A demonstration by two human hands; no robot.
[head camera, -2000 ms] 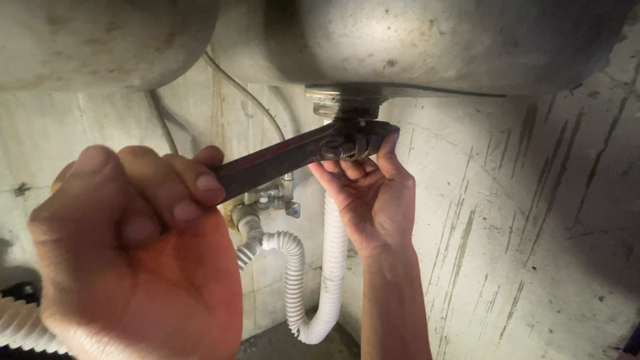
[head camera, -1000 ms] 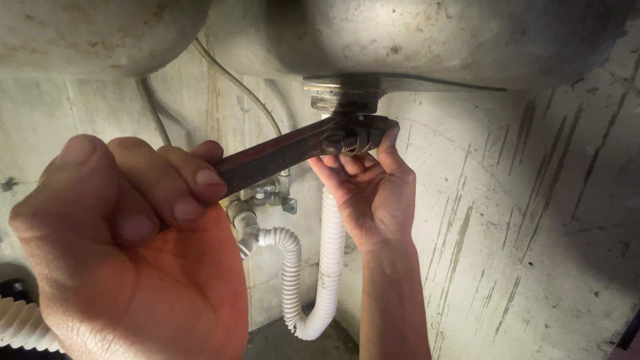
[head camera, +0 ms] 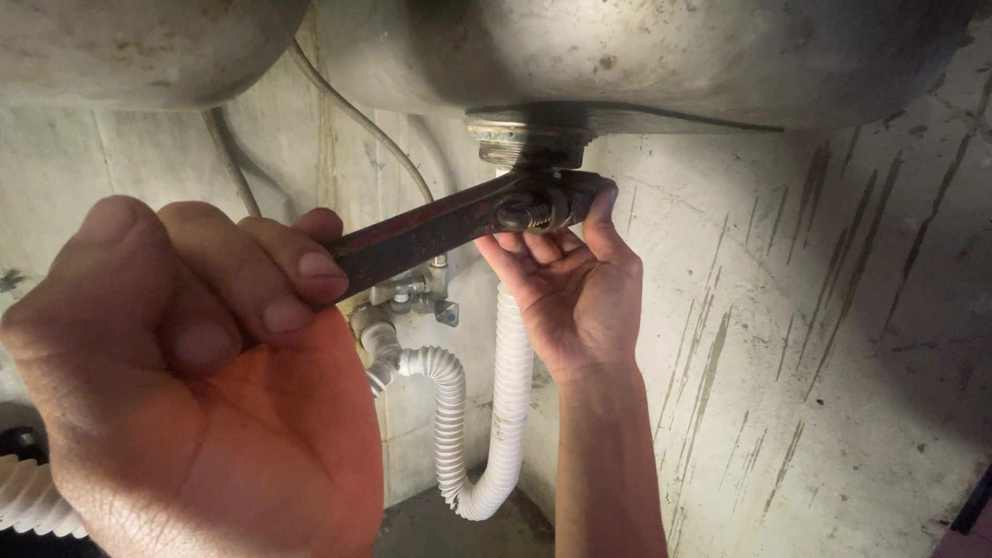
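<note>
A dark adjustable wrench (head camera: pixel 434 232) slants up to the right beneath the threaded drain fitting (head camera: pixel 531 147) of a metal sink basin (head camera: pixel 620 62). Its handle is wrapped in the fingers of my left hand (head camera: pixel 201 349), large at the left. My right hand (head camera: pixel 581 287) reaches up from below, thumb and fingers on the wrench head beside the worm screw. The jaws sit just under the fitting's threads; what lies between them is hidden. Behind the right hand hangs a white corrugated drain hose (head camera: pixel 508 395).
A second basin (head camera: pixel 147 54) is at upper left. Behind the wrench, a valve (head camera: pixel 422 294) and a grey pipe outlet (head camera: pixel 376 329) are at the stained wall (head camera: pixel 759 310). A thin supply hose (head camera: pixel 364 124) runs down to the valve. Another corrugated hose (head camera: pixel 35 496) lies at lower left.
</note>
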